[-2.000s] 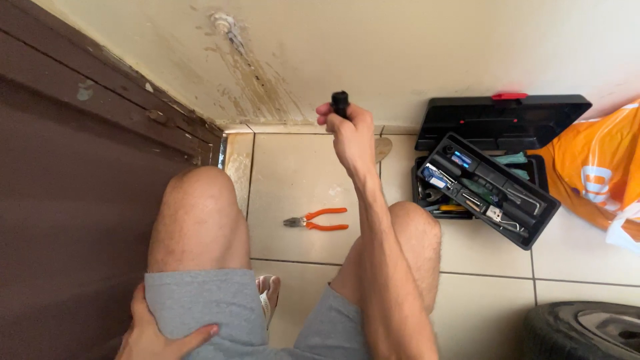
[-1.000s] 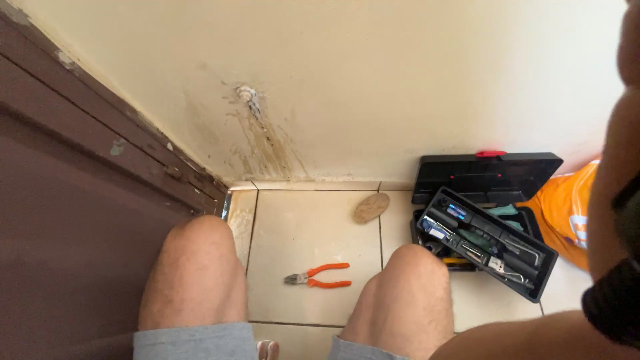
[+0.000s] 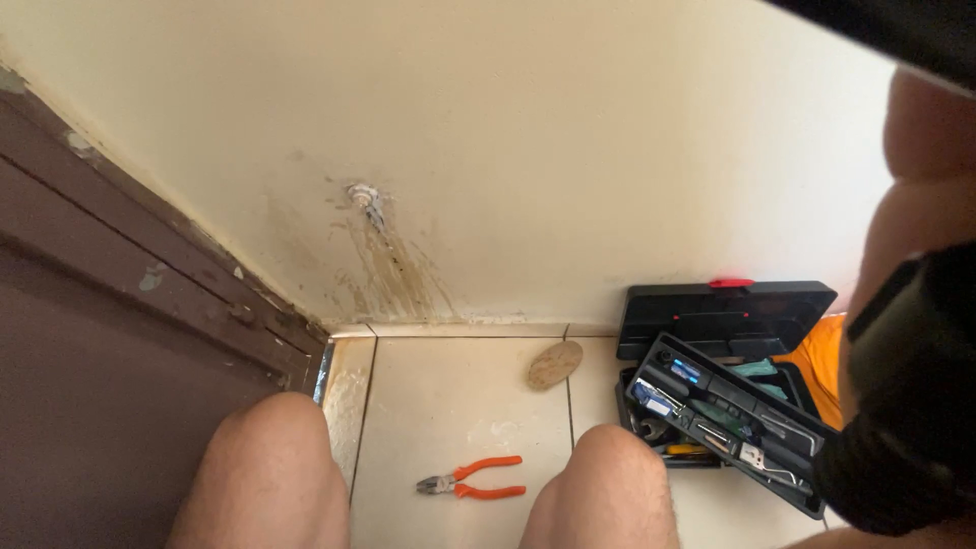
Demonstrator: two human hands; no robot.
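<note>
At the right edge, very close to the camera, my right hand (image 3: 919, 168) is partly in view, blurred and dark. It is closed around a black object (image 3: 907, 396) whose kind I cannot tell. My left hand is out of view. Combination pliers with orange handles (image 3: 492, 492) lie on the floor tiles between my knees, jaws pointing left. Behind them, by the wall, rests an oval tan stone-like piece (image 3: 555, 365). A white pipe stub or plug (image 3: 362, 195) sits in the wall, with brown stains running down below it.
An open black toolbox (image 3: 732, 320) stands against the wall at right, its tray (image 3: 709, 412) of tools set askew on top. Behind it is an orange bag (image 3: 820, 366). A brown door or panel (image 3: 114, 343) borders the left side. Something black crosses the top right corner.
My right hand has moved from in front of the wall to the right edge, near the camera, with the black object. My left hand has left the view. The view has tilted up.
</note>
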